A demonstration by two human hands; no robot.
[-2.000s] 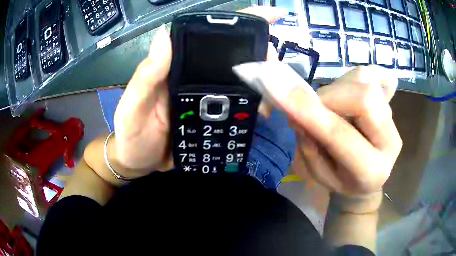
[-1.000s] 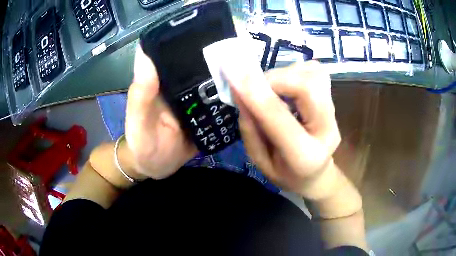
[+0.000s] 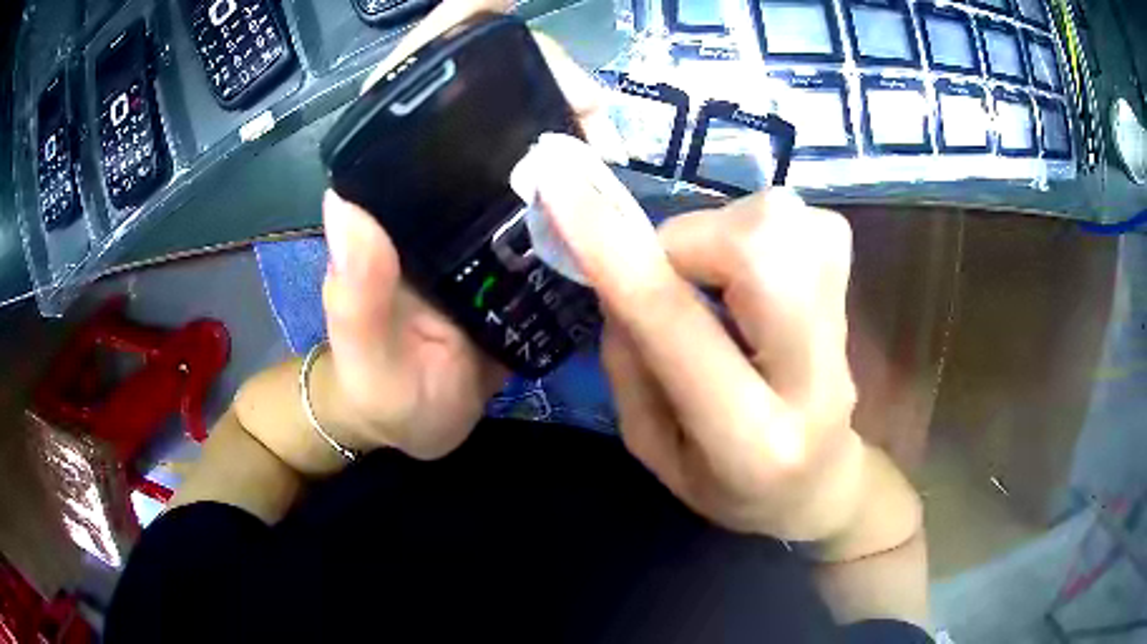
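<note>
A black mobile phone with white-numbered keys and a dark screen area is held tilted in front of me, its top end toward the upper left. My left hand grips it around the sides from below. My right hand pinches a small white wiping cloth under the fingertips. The cloth lies against the phone's face, near the lower right of the screen area and over part of the silver navigation key. The fingers and cloth hide the right-hand keys.
A phone tray with several phones lies at the upper left. A lens tray with rows of black-framed lenses is at the upper right. Loose lenses lie left of its rows. A red stool stands below the bench edge at left.
The phone was upright two seconds ago; it has tilted leftward and moved left and lower. My right hand has brought the cloth left, onto the phone's face beside the navigation key.
</note>
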